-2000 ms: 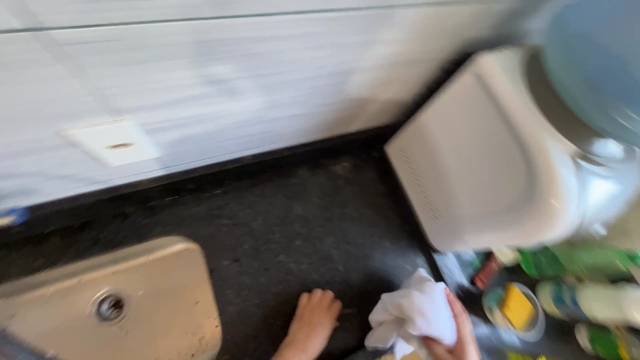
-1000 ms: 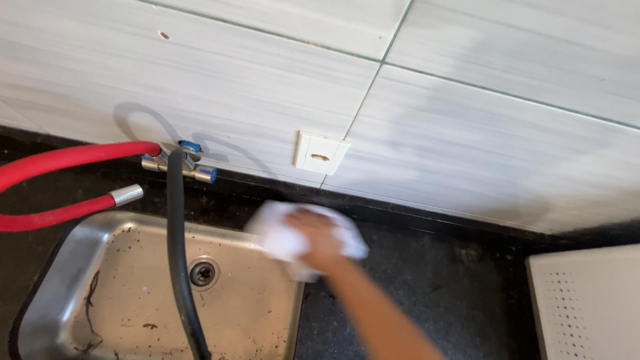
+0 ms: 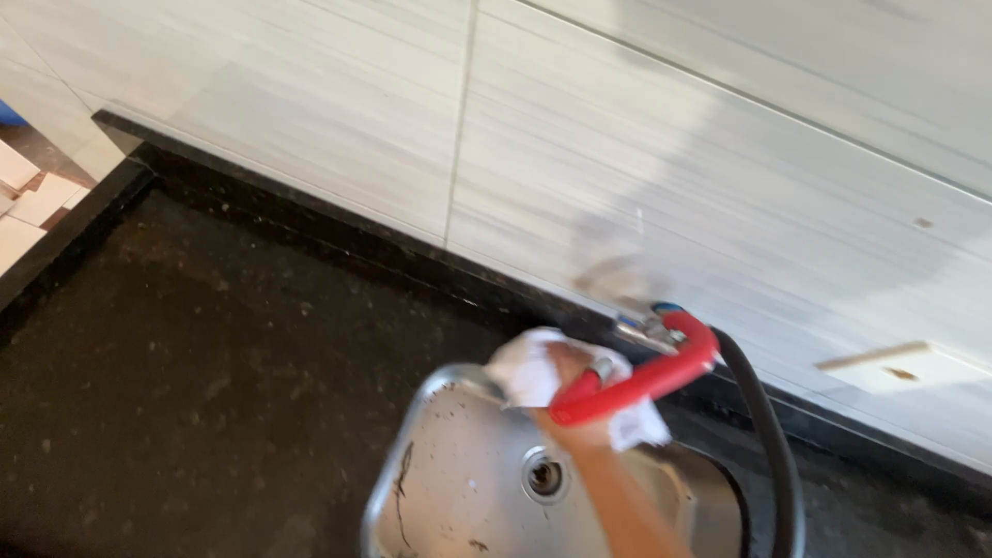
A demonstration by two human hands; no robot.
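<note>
My right hand (image 3: pixel 573 368) is pressed on a white cloth (image 3: pixel 529 372) at the back rim of the stainless steel sink (image 3: pixel 480 480), partly hidden behind the red spout hose. The red flexible spout (image 3: pixel 643 384) curves from the wall tap (image 3: pixel 647 332) over my wrist and the cloth. Dark debris lies in the basin around the drain (image 3: pixel 544 474). My left hand is out of view.
A black stone countertop (image 3: pixel 256 372) with a raised edge runs left of the sink. A black hose (image 3: pixel 767 434) arches down over the sink's right side. Behind stands a tiled wall (image 3: pixel 349 116) with an outlet plate (image 3: pixel 907 368).
My right hand has moved left with the cloth, from the sink's right back corner to behind the red spout. The view has swung left. My left hand, seen two seconds ago, has left view.
</note>
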